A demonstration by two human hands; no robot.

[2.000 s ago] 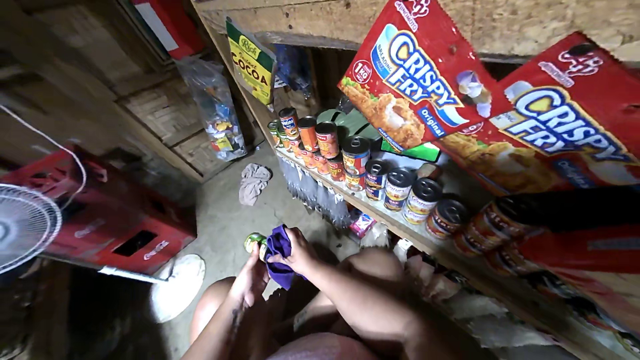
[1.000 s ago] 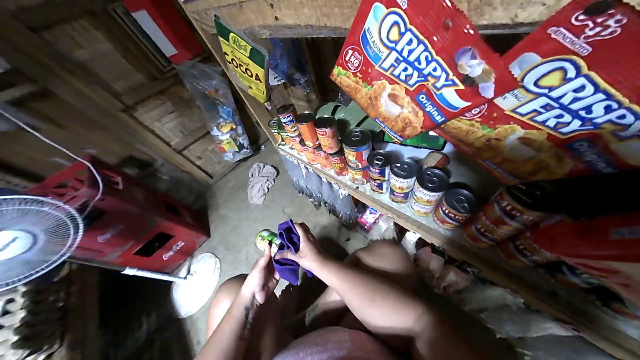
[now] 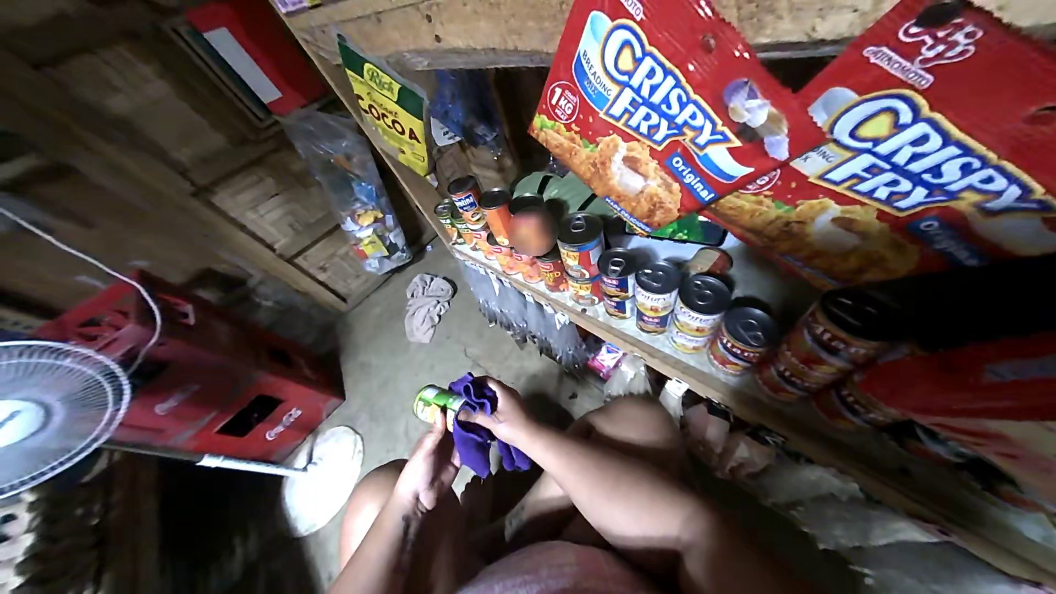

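Note:
My left hand [image 3: 431, 462] grips a small green can [image 3: 437, 402] from below, low in the middle of the head view. A purple cloth [image 3: 477, 441] lies against the can's right end, bunched in my right hand [image 3: 503, 410]. The can is tilted on its side, its round end facing left. Part of the can is hidden by the cloth and fingers. To the right, stacked food cans [image 3: 656, 295] stand in a row along a wooden shelf [image 3: 635, 351].
Red breading-mix packs [image 3: 652, 115] hang over the shelf. A white electric fan [image 3: 49, 417] and red plastic crates [image 3: 223, 379] are at the left. A grey rag [image 3: 429, 307] lies on the concrete floor [image 3: 379, 355]. A clear bag of packets [image 3: 355, 198] hangs behind.
More of the green can shows at the left of the purple cloth than in the earlier frames. Both hands remain together around the can and cloth.

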